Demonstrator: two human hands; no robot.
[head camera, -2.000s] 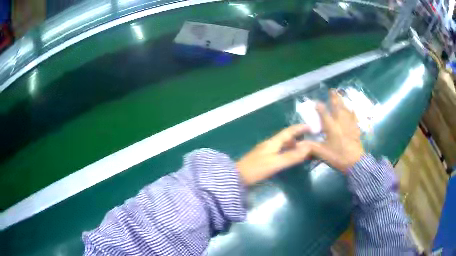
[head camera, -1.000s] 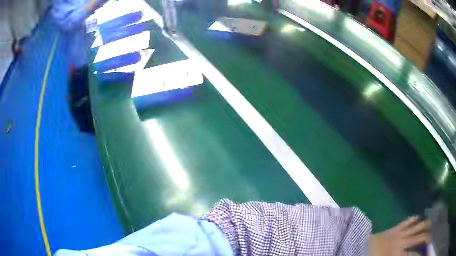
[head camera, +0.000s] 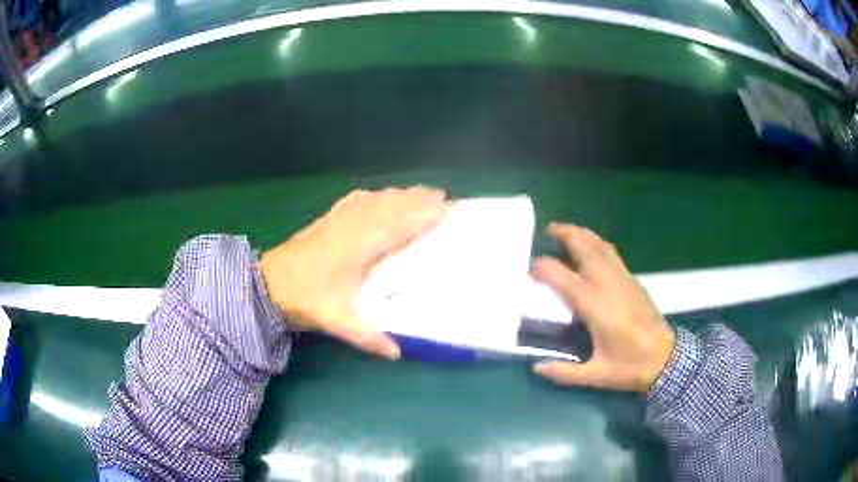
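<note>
A white-topped retail box (head camera: 452, 282) with a blue front side lies in front of me, over the white edge strip and the near ledge. My left hand (head camera: 353, 264) grips its left end, fingers over the far edge and thumb at the near blue side. A white and dark inner piece (head camera: 550, 320) sticks out of the box's right end. My right hand (head camera: 607, 315) is curved around that end, thumb and fingers apart; whether it presses on the piece is not clear.
The green belt (head camera: 452, 132) with a dark band runs across beyond the white edge strip (head camera: 762, 287). Another white and blue box (head camera: 783, 118) lies on the belt at far right. Shiny clear plastic (head camera: 828, 367) is on the ledge at right. A blue and white box edge shows at far left.
The view has turned back from the left side to the belt ahead. Both hands are now at a white and blue box in front of me; one second ago only one hand showed.
</note>
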